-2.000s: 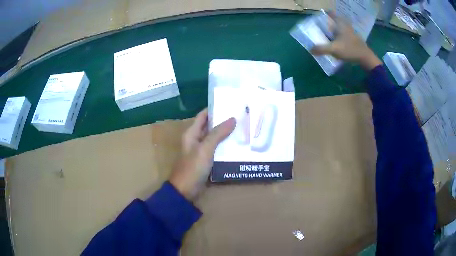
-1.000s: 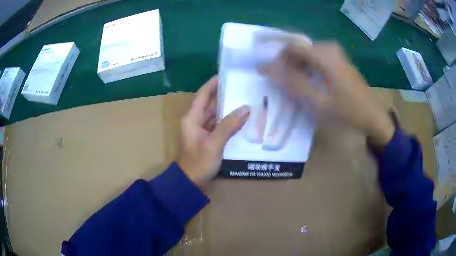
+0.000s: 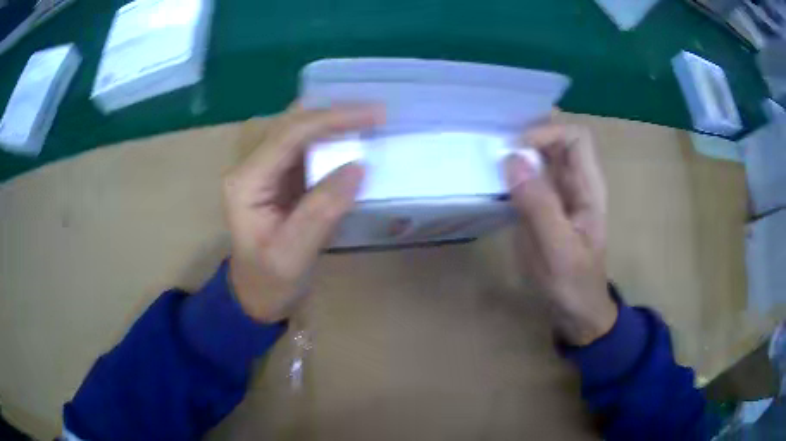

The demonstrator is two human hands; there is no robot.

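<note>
A white retail box [image 3: 431, 177] is held in the middle with its open end towards me. Its top flap [image 3: 431, 90] stands up at the far side of the mouth. The printed front, foreshortened and blurred, faces down towards me. My left hand [image 3: 289, 202] grips the left side, thumb on the small side flap. My right hand [image 3: 564, 224] grips the right side, thumb at the right side flap. White fills the mouth; I cannot tell whether it is a tray or a flap.
Two closed white boxes [image 3: 155, 52] lie on the green belt [image 3: 258, 52] at the left. A smaller tray-like item [image 3: 708, 93] lies at the right. White printed pieces [image 3: 767, 172] stand at the right edge. Brown cardboard [image 3: 414, 344] covers the near surface.
My right hand has gone from the belt item to the box's right side. The box has tilted so its mouth faces me, with the top flap up. The view has shifted, and the left boxes sit higher.
</note>
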